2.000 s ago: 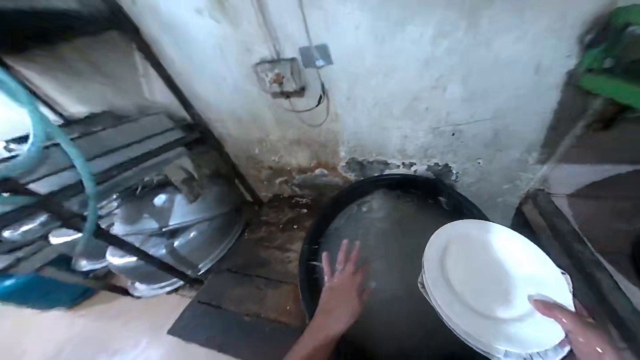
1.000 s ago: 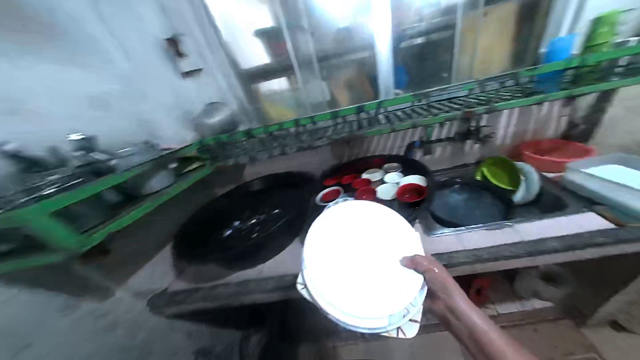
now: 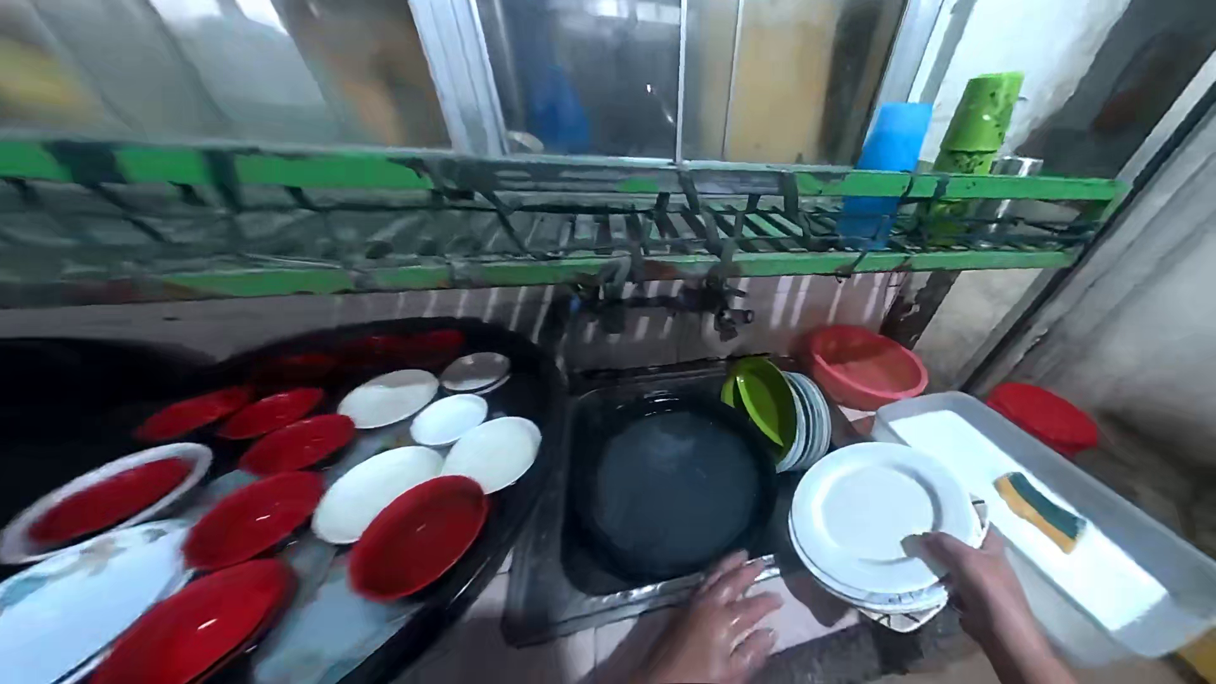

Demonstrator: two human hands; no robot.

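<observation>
My right hand (image 3: pixel 983 579) grips the right side of a stack of white plates (image 3: pixel 879 518), with the thumb on the top plate. The stack is over the counter edge, right of the sink (image 3: pixel 617 594). Nothing is in my left hand (image 3: pixel 727 622), its fingers spread near the sink's front rim. A round black basin of water (image 3: pixel 674 484) sits in the sink. Behind the stack, green plates (image 3: pixel 765 399) and white plates (image 3: pixel 807 423) lean on edge. At the left, a large black tub (image 3: pixel 532 380) holds several red bowls (image 3: pixel 418 537) and white bowls (image 3: pixel 380 494).
A grey rectangular tub (image 3: pixel 1149 617) with whitish liquid and a sponge (image 3: pixel 1040 513) stands at the right. Behind are a pink basin (image 3: pixel 869 366) and a red container (image 3: pixel 1043 418). A green metal rack (image 3: pixel 608 271) holding blue and green cups spans above the faucet (image 3: pixel 727 309).
The view has swung from a wall and a black tub of water to the sink counter. My right hand has kept hold of the plate stack. My left hand, unseen one second ago, is back in view.
</observation>
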